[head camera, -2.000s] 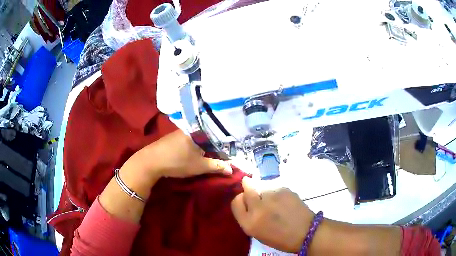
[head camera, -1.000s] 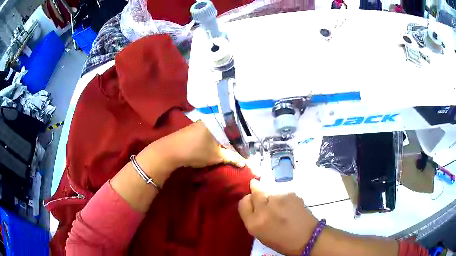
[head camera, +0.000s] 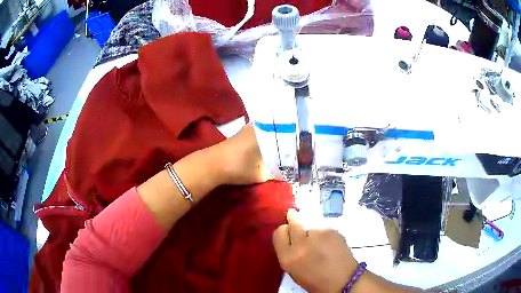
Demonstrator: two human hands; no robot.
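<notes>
A dark-red garment (head camera: 114,149) lies over the left and centre of the white table and runs up to the sewing machine's needle area (head camera: 303,191), which is washed out by bright light. My left hand (head camera: 245,157) lies on the red cloth, its fingers hidden behind the machine head's left end. My right hand (head camera: 314,254) is in front of the needle, fingertips pinching the cloth's right edge. The white machine head (head camera: 354,86) has a blue stripe and "JACK" lettering. A pale-edged zip (head camera: 71,191) shows at the garment's left.
A black phone (head camera: 421,220) and a crinkled dark packet (head camera: 381,194) lie right of the needle. A clear plastic bag (head camera: 171,17) with red cloth is behind the machine. A grey patterned bundle (head camera: 128,34) is at back left. A blue and pink pen (head camera: 492,229) lies at right.
The view has shifted, so the machine head sits further right and lower. My left hand has moved behind the machine head's left end. My right hand still pinches the cloth edge.
</notes>
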